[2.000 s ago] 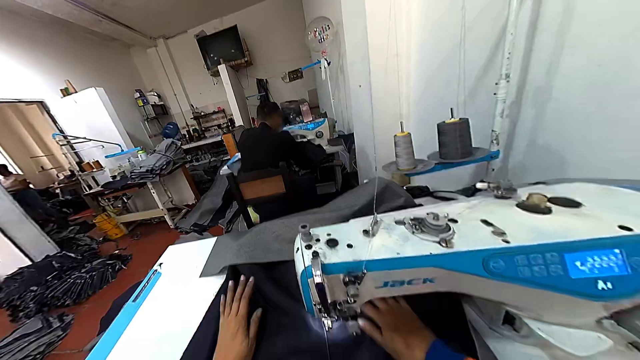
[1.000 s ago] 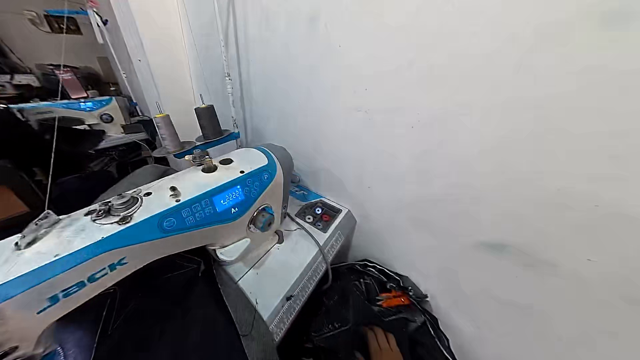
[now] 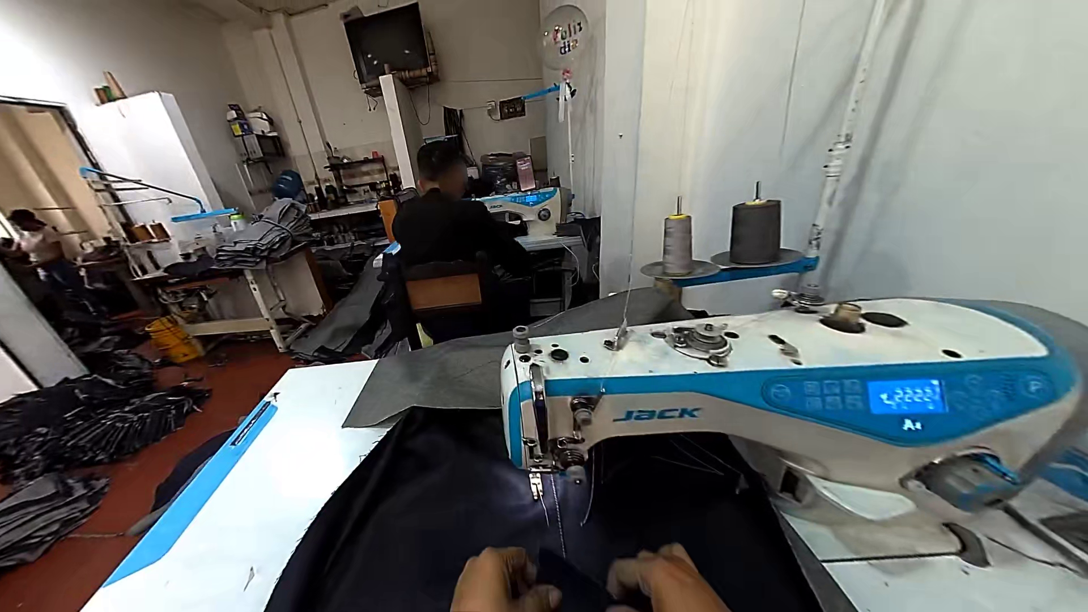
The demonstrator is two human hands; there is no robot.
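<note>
A white and blue Jack sewing machine (image 3: 705,391) stands over dark fabric (image 3: 408,501) spread on the white table. Its presser foot (image 3: 535,484) is over the cloth, with loose threads and a pale stitch line running from it toward me. At the bottom edge, my left hand (image 3: 501,582) has its fingers curled on a small dark cloth piece (image 3: 565,578). Just to the right, my right hand (image 3: 663,582) pinches the other side of that piece. Grey fabric (image 3: 450,374) lies behind the dark cloth.
Two thread cones, light grey (image 3: 678,245) and dark grey (image 3: 756,231), stand on a blue holder behind the machine. A person in black (image 3: 446,229) sits at another machine ahead. Cloth piles (image 3: 76,416) lie on the red floor at left. A wall (image 3: 977,153) is at right.
The view swung right, then back left. One second ago a hand was over a dark bag-like heap at the right; now both hands are together on the cloth, nearer me than two seconds ago.
</note>
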